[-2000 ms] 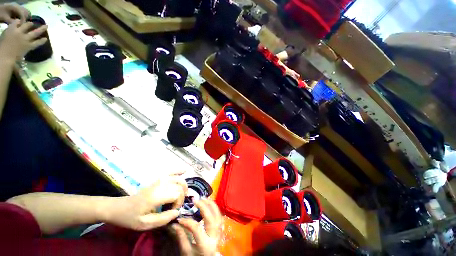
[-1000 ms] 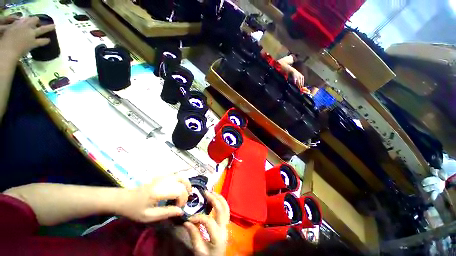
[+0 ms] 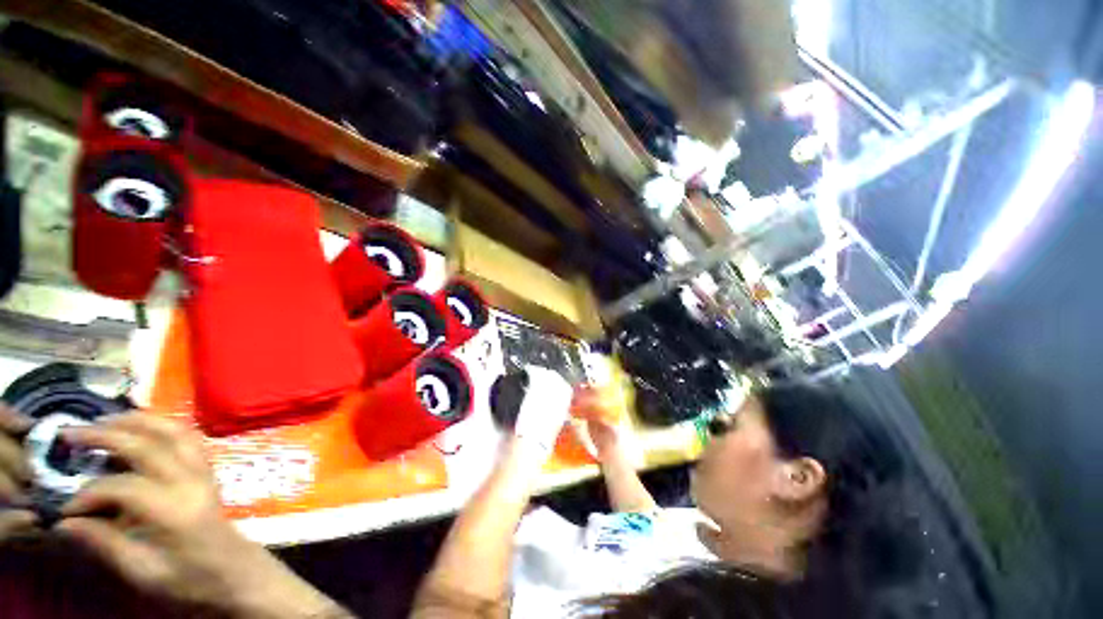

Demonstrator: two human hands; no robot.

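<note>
A black speaker body [image 3: 58, 389] with a white ring in its open end is at the lower left, close to the left edge. My right hand [image 3: 157, 502] holds it from the right, its fingertips at the ring. My left hand [image 3: 10, 453] is mostly cut off by the left edge; only its fingers show, against the body's left side. Its palm and the lower part of the body are hidden. Whether a small part is pinched at the ring is too blurred to tell.
A red case [image 3: 266, 302] lies on an orange sheet [image 3: 290, 466]. Several red speaker bodies [image 3: 393, 411] stand right of it, and others [image 3: 115, 248] left. A person [image 3: 774, 484] in white sits at right, arms reaching over the table. Cartons [image 3: 514, 272] line the back.
The view has swung right, so my hands and the red pieces appear farther left. The neighbouring person has come into view. The black speaker body is still in my hands.
</note>
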